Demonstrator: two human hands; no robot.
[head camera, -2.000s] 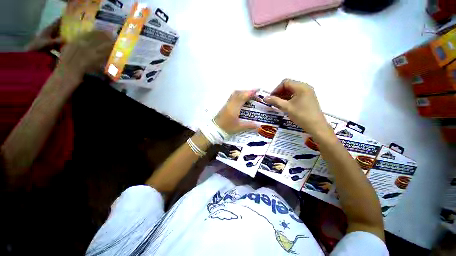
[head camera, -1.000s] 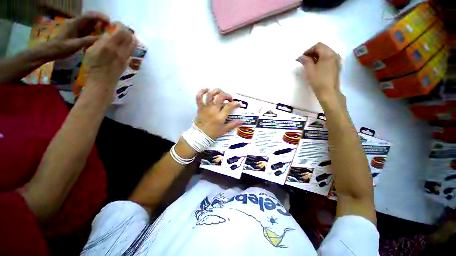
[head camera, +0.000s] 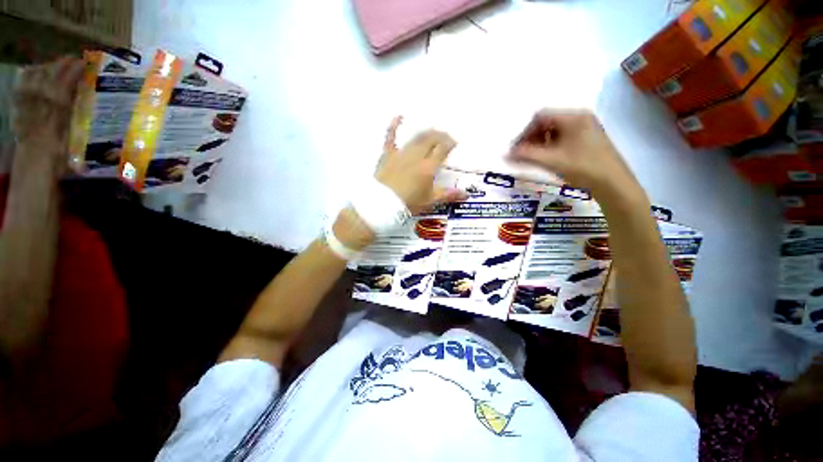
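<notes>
Several white-backed hang-tab cartons (head camera: 483, 245) lie side by side in a row along the table's near edge, with dark title bands, orange cable pictures and dark tabs at the top. My left hand (head camera: 417, 171), with white bands (head camera: 379, 206) at the wrist, is over the top of the leftmost carton, fingers spread. My right hand (head camera: 568, 149) is raised just beyond the tabs, thumb and fingertips close together and slightly blurred. Whether something tiny is between them cannot be made out. My right forearm covers part of the rightmost cartons.
A white table (head camera: 298, 117) extends beyond the cartons. A pink folder (head camera: 406, 20) lies at the far side. Orange-yellow carton stacks (head camera: 722, 77) stand at the right, with more white-backed cartons (head camera: 801, 280) below. At left, a neighbouring worker's hand (head camera: 45, 99) is beside cartons (head camera: 194, 126).
My left hand has moved right and its fingers have spread. My right hand has come down nearer the tabs. The neighbour's hands have drawn back left from the cartons, and the view has shifted slightly.
</notes>
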